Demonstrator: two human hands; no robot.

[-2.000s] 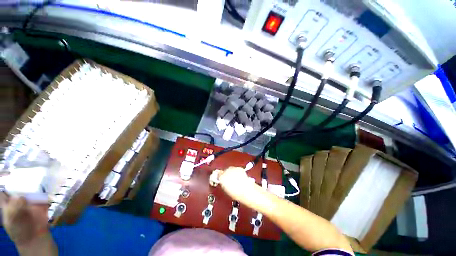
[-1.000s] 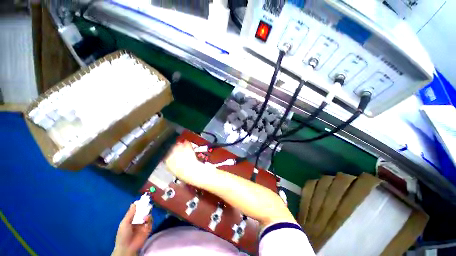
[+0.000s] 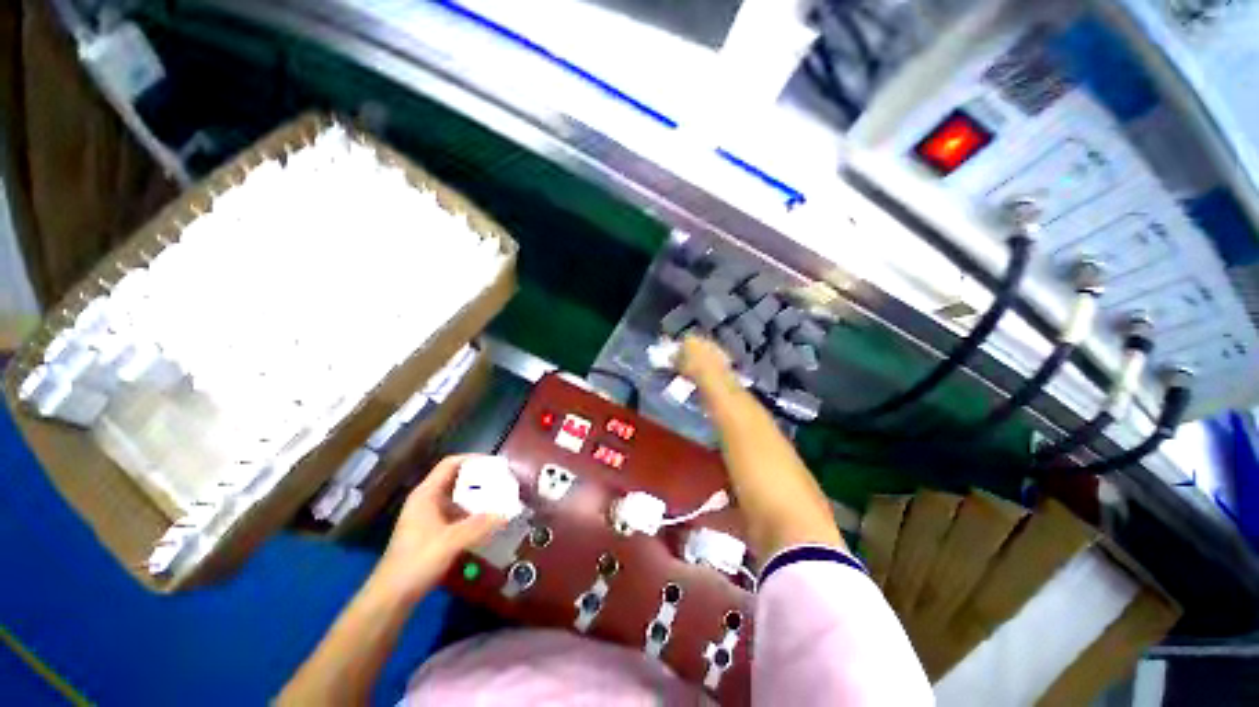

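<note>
My left hand (image 3: 428, 532) holds a white power adapter (image 3: 486, 486) over the left edge of the dark-red test fixture (image 3: 552, 532). My right hand (image 3: 704, 366) is at the near left side of the loose grey parts (image 3: 753, 311) behind the fixture. Its fingertips are at a small white piece (image 3: 664, 352); whether they grip it is unclear. The left socket (image 3: 557, 481) on the fixture is bare. White blocks (image 3: 638, 514) sit farther right, one with a white lead. Red digits and a green light are lit.
A brown carton (image 3: 414, 362) full of white adapters stands at left, with another carton under it. Nested brown cartons (image 3: 953, 553) with white lining are at right. The tester (image 3: 1105, 166) with thick black cables (image 3: 987, 318) is at upper right, beside the metal shelf edge.
My right hand has moved from the fixture's left socket to the grey pile. My left hand has raised its white adapter to the fixture's left edge. The view has shifted.
</note>
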